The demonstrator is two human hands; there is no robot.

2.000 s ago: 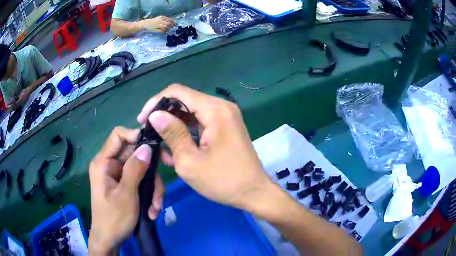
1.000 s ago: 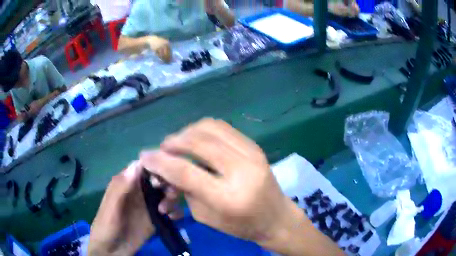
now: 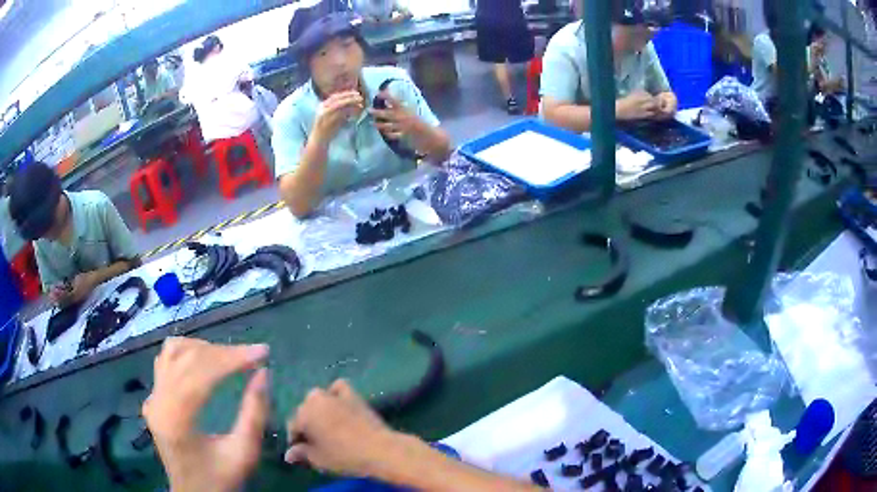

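Note:
My left hand (image 3: 207, 413) is raised at the lower left, thumb and forefinger apart, with nothing seen between them. My right hand (image 3: 337, 432) is beside it over the belt, fingers curled down; whether they hold anything is hidden. A curved black headband (image 3: 430, 375) shows just right of my right hand, its lower end running behind the hand. Small black end pieces (image 3: 601, 456) lie scattered on a white sheet (image 3: 519, 415) at the lower right. Only a strip of the blue parts tray (image 3: 370, 484) shows below my right forearm.
The green belt (image 3: 500, 307) crosses the view, with several curved bands on it. A crumpled clear bag (image 3: 712, 360), a bottle (image 3: 721, 454) and white tissue (image 3: 763, 456) lie at right. A green post (image 3: 602, 106) stands ahead. Seated workers are opposite, beyond blue trays (image 3: 529, 154).
My hands have separated and moved lower; the band they held together is no longer between them. A curved band now shows on the belt side by my right hand. The view has tilted up.

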